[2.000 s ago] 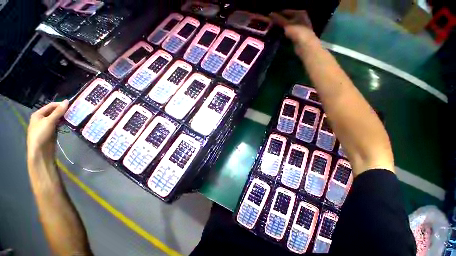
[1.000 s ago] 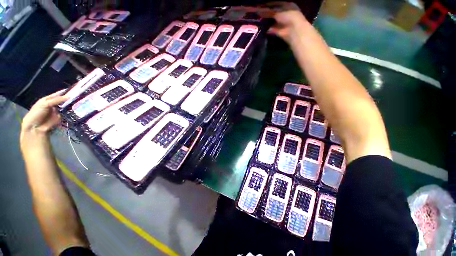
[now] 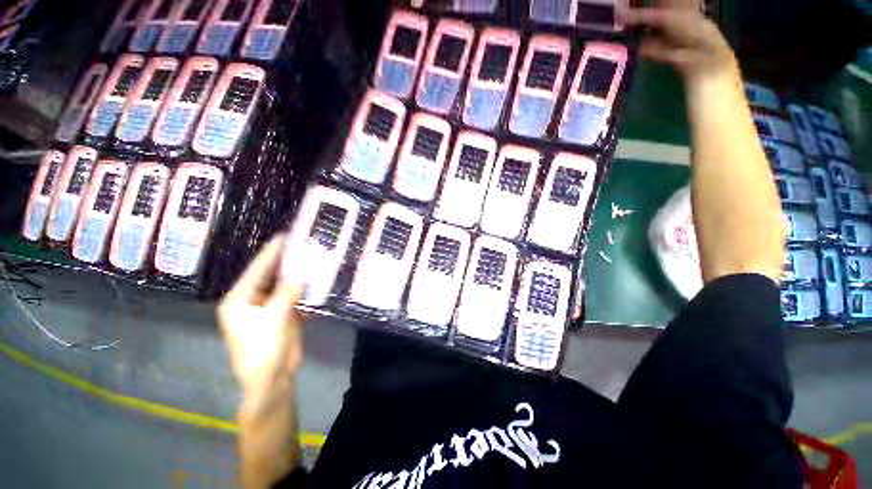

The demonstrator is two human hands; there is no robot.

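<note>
A black blister tray (image 3: 435, 205) with rows of pink-rimmed keypad phones or housings (image 3: 471, 181) is held in front of me. My left hand (image 3: 263, 310) grips its near left corner, with the fingers at the edge beside a phone. My right hand (image 3: 681, 36) holds the far right corner; its fingertips are partly cut off at the top of the picture. The tall tray stack (image 3: 258, 181) stands to the left, with pink-rimmed phones on its top tray. What lies under the held tray is mostly hidden.
Small whitish loose parts (image 3: 612, 229) lie on the green bench (image 3: 626, 287) right of the tray. A clear parts bag (image 3: 677, 239) is partly behind my right forearm. Trays of blue-looking units (image 3: 830, 215) lie at far right. A red stool or crate (image 3: 824, 463) is at lower right.
The held tray has moved right, off the stack and over where the right-hand tray showed. Both hands moved with it. The view has turned right, showing the loose parts and blue-looking units.
</note>
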